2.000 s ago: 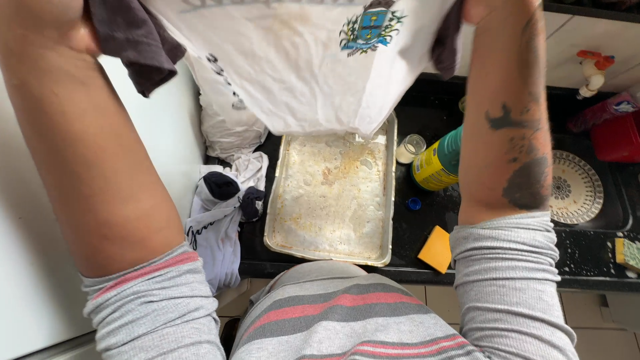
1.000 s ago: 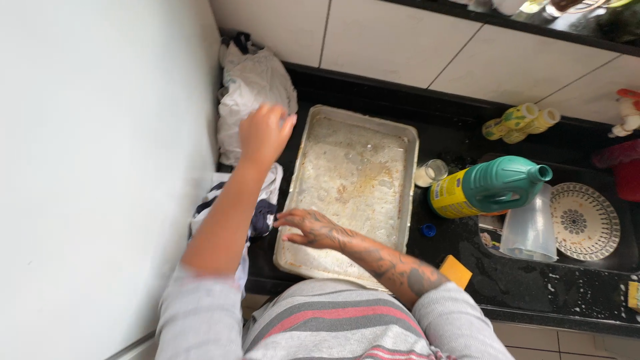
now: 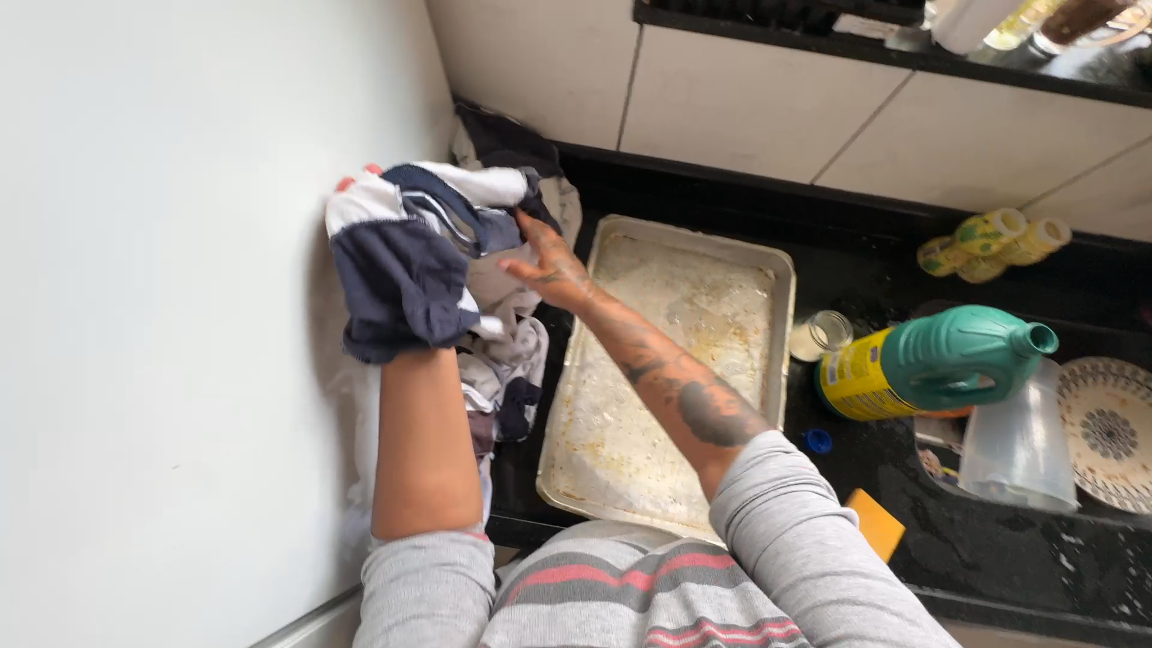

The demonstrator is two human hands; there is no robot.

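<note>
A white and navy garment (image 3: 405,279) is draped over my left hand (image 3: 358,180), held up beside the white surface at the left; only reddish fingertips show above the cloth. My right hand (image 3: 553,268) reaches to the garment's right edge, thumb apart from the fingers; whether it pinches the cloth is hard to tell. Below and behind lie more crumpled white and dark clothes (image 3: 517,355) on the black counter. A worn metal baking tray (image 3: 666,360) lies under my right forearm, with wet-looking and brownish patches on its bottom.
Right of the tray stand a glass jar (image 3: 823,335), a green bottle with yellow label (image 3: 936,360), a blue cap (image 3: 817,440) and an orange-yellow sponge (image 3: 875,525). Farther right are a translucent container (image 3: 1019,441), a patterned plate (image 3: 1116,432) and small yellow bottles (image 3: 990,238). A tall white surface (image 3: 180,315) borders the left.
Two seconds ago both hands held up a white printed shirt; one second ago they were over the clothes and tray. Now a white and navy garment hangs over my left hand, and my right hand has moved up-left.
</note>
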